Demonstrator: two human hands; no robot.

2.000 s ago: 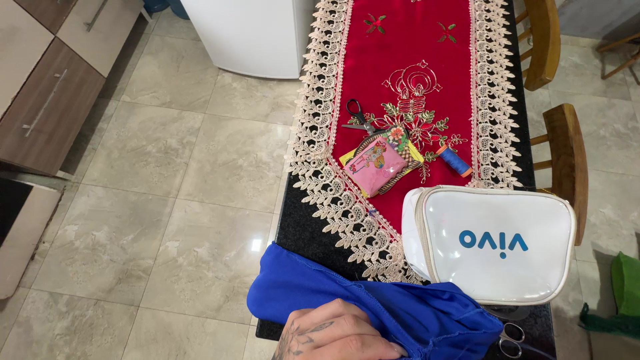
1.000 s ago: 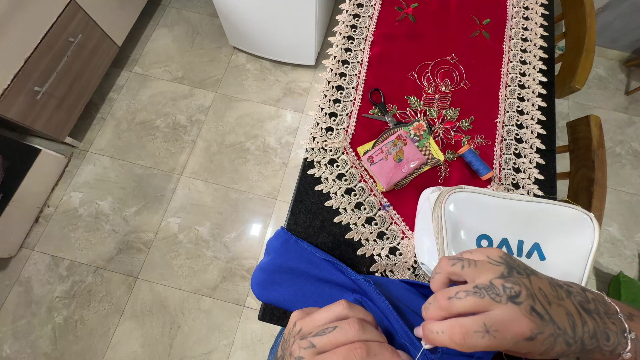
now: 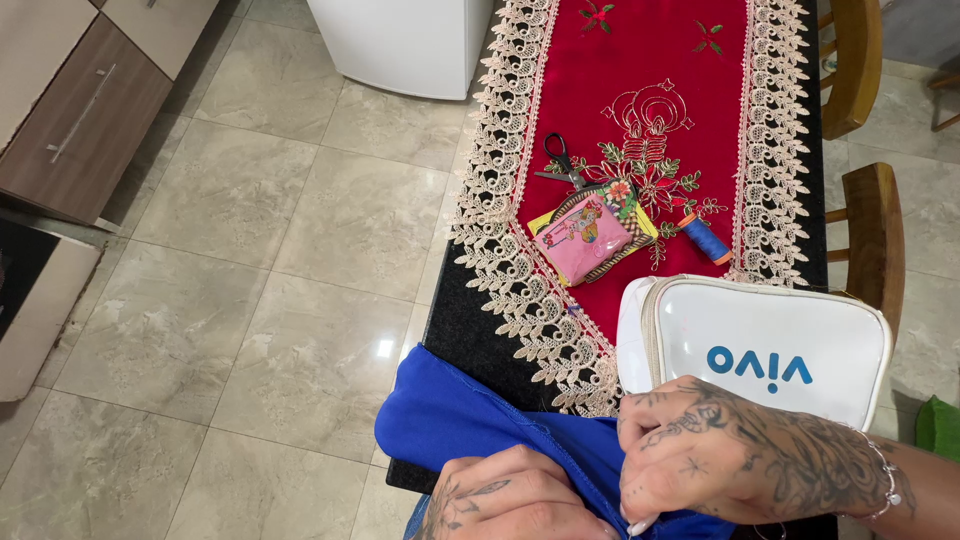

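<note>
Blue fabric [image 3: 457,405] with a stitched seam lies over the table's near corner. My left hand [image 3: 517,499] is closed on its near part, fingertips toward the right. My right hand [image 3: 690,450], with a bracelet at the wrist, pinches something thin at the cloth, perhaps a needle; the tip is too small to tell. Just beyond the right hand sits a white zippered pouch [image 3: 772,337] with blue lettering. A spool of blue thread [image 3: 705,238], a pink packet [image 3: 581,240] on a patterned one and black-handled scissors [image 3: 562,161] lie farther off on the red table runner [image 3: 600,82].
The runner's lace border [image 3: 495,187] hangs near the edge of the black stone table [image 3: 465,322]. Wooden chairs [image 3: 870,240] stand at the right. A white appliance [image 3: 405,45] and a wooden drawer front [image 3: 82,112] are across the tiled floor.
My right hand, not visible two seconds ago, has come in from the right and now works at the blue fabric. It covers the scissors' silvery loops seen there earlier. My left hand stays on the cloth.
</note>
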